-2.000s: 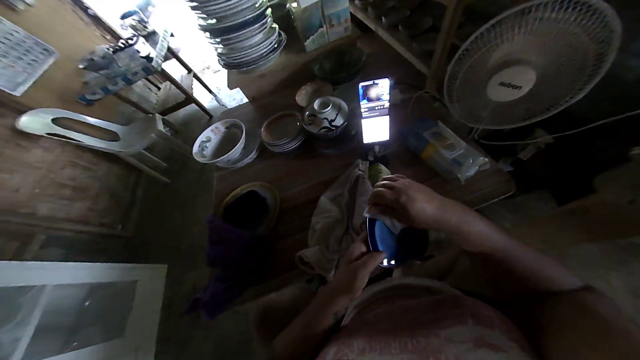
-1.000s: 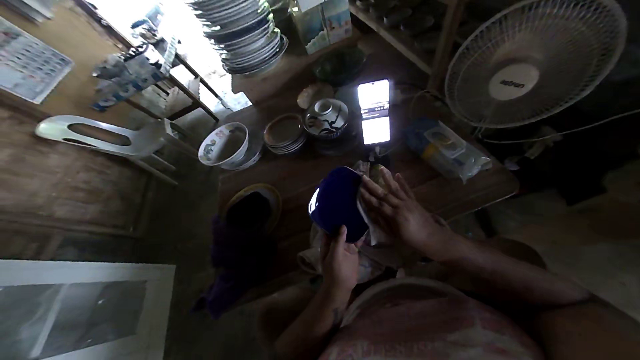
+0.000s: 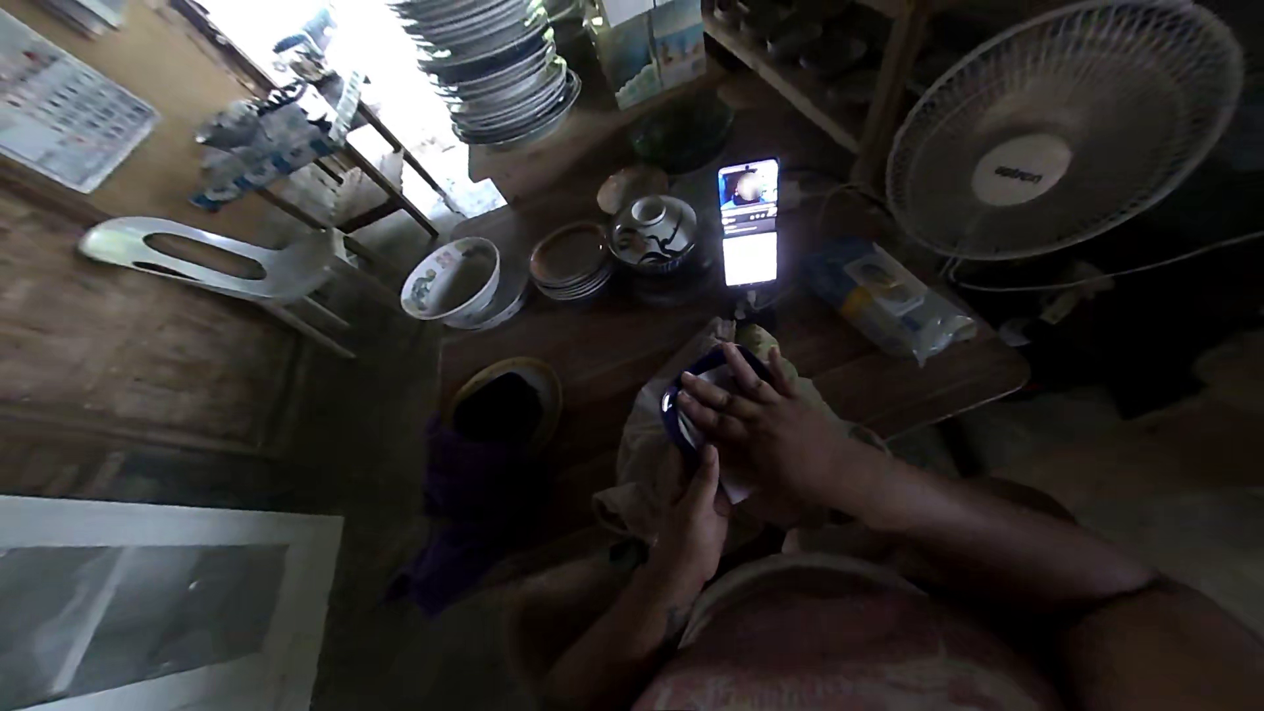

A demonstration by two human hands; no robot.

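Observation:
A dark blue, glossy rounded dish (image 3: 675, 413), perhaps a bowl or plate, is held low over the near edge of the wooden table. My left hand (image 3: 699, 513) grips its lower rim, thumb up along the edge. Across it lies my right hand (image 3: 755, 420), fingers spread, pressing a whitish piece of cloth or paper (image 3: 734, 486) on the surface. A light cloth (image 3: 647, 459) is bunched beside and beneath the dish. Just beyond the hands stands a lit phone (image 3: 750, 222) on a small holder.
On the table are a floral bowl (image 3: 452, 280), stacked saucers (image 3: 571, 259), a lidded patterned bowl (image 3: 654, 233), a plastic packet (image 3: 894, 301) and a basket (image 3: 549, 380) with purple cloth (image 3: 464, 504). A plate stack (image 3: 494, 69) rises behind; a fan (image 3: 1062, 128) stands right, a plastic chair (image 3: 212, 259) left.
The blue dish, raised with its blue face showing a second ago, is now lower and tilted differently. My right hand has moved from its side edge to lie across it.

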